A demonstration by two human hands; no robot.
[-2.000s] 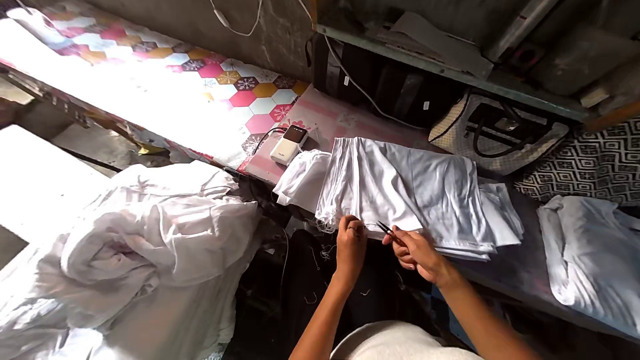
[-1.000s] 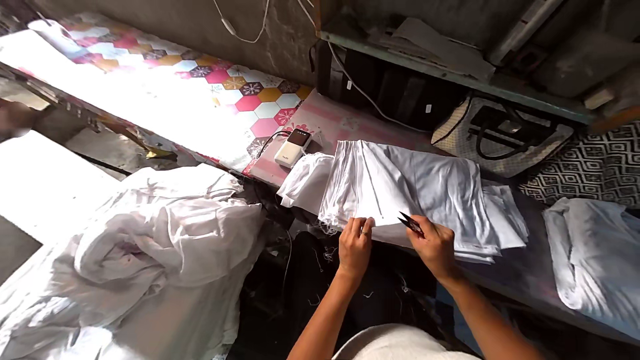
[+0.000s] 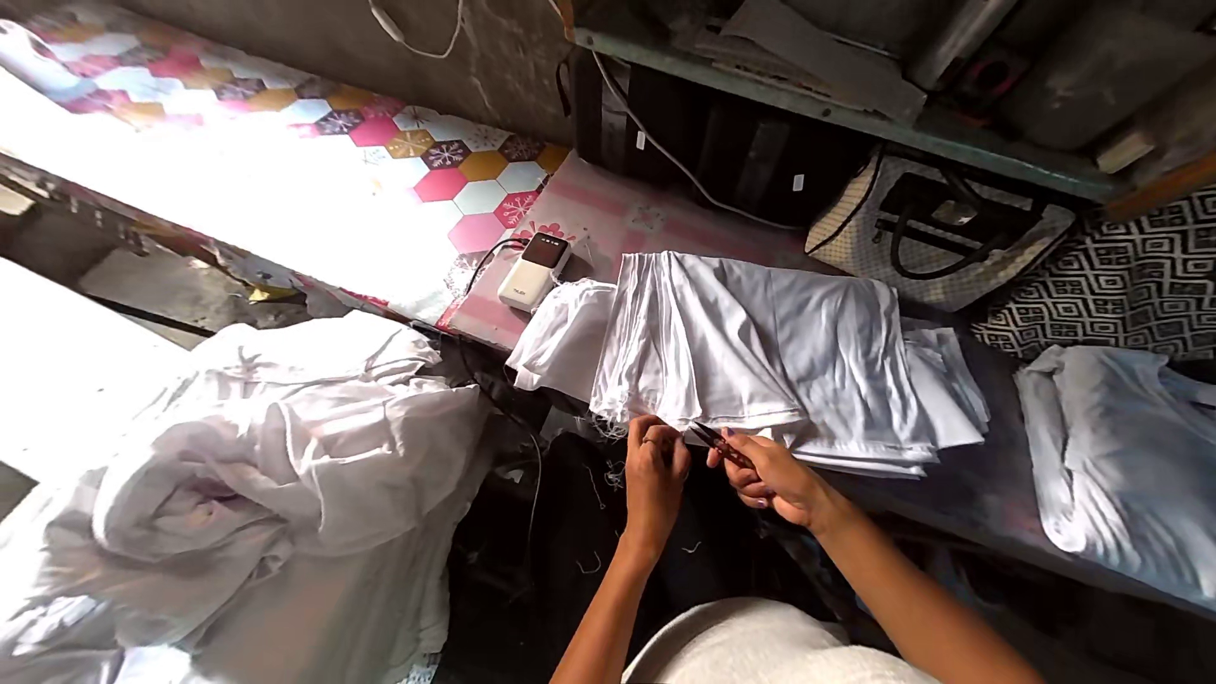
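Note:
A stack of white fabric pieces (image 3: 760, 351) lies on the bench, with loose threads at its near left corner. My left hand (image 3: 657, 458) pinches the near edge of the top piece, fingers closed. Just to its right, my right hand (image 3: 765, 473) grips a pair of small dark thread snips (image 3: 722, 445), whose tips point toward my left fingers at the fabric's edge. What exactly lies between the left fingertips is hidden.
A white power bank (image 3: 534, 274) with a cable sits behind the stack's left side. A large heap of white cloth (image 3: 285, 475) is at left, folded pale cloth (image 3: 1121, 465) at right. Behind stand a checked handbag (image 3: 940, 228) and a shelf (image 3: 855, 109). Thread scraps lie on my dark lap.
The snips and my right hand have moved in close to my left hand; one second ago they were farther apart. At the far left edge, a blurred dark shape seen one second ago is gone.

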